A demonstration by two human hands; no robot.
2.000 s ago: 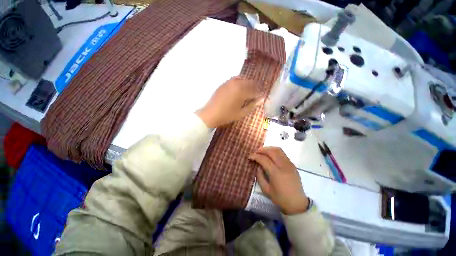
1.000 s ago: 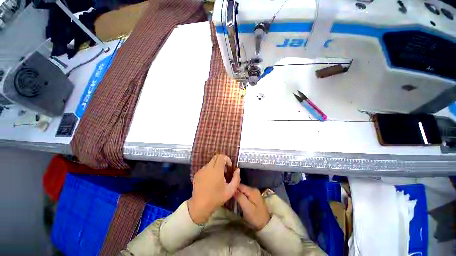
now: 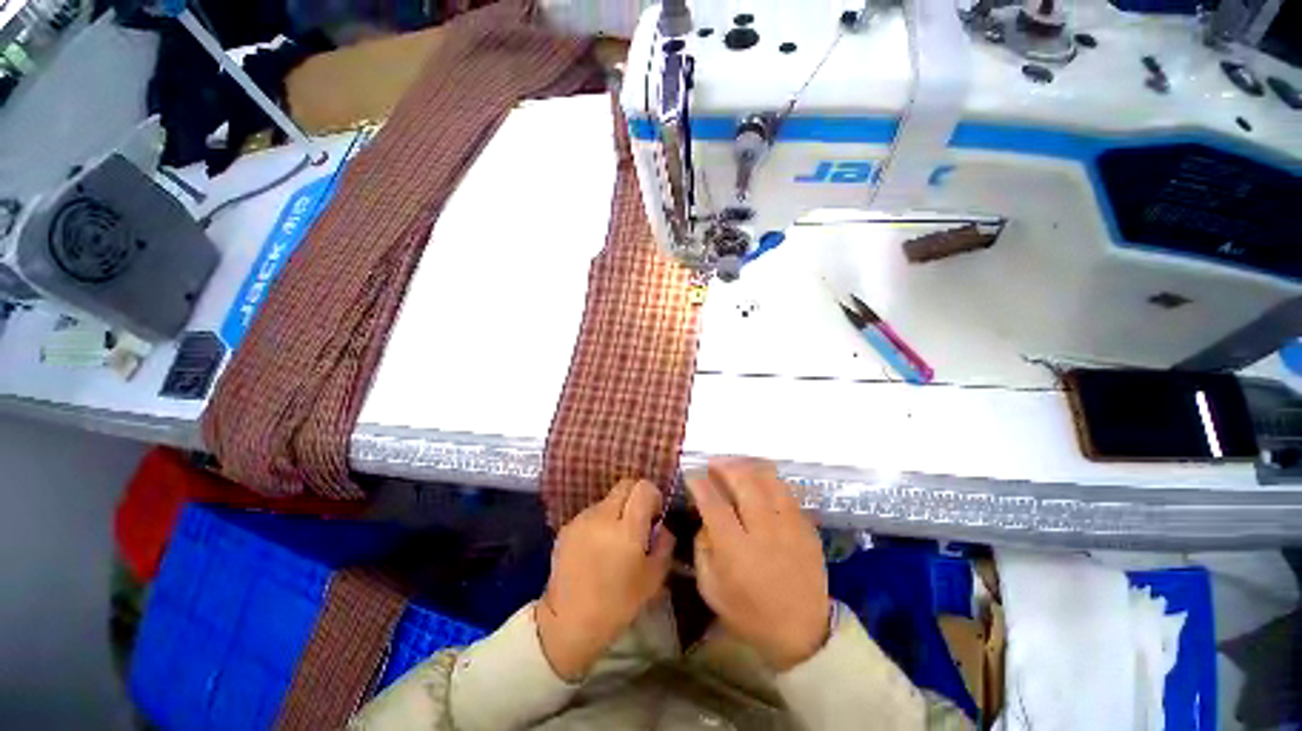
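A brown-red checked strip runs from under the lit needle area of the white sewing machine down over the table's front edge. My left hand grips the strip's left part just below that edge. My right hand is beside it at the strip's right edge, fingers curled down; what its fingertips hold is hidden. Between the hands the cloth is dark and partly covered. A thick bundle of checked strips lies to the left, hanging slightly over the front edge.
Pink and blue thread snips and a small brown tool lie right of the needle. A phone is at the right. Below are a blue crate with checked cloth at left and white pieces at right.
The view has swung from the angled machine to face it. Both hands have left the needle area for the strip below the edge. My right hand has since risen beside my left.
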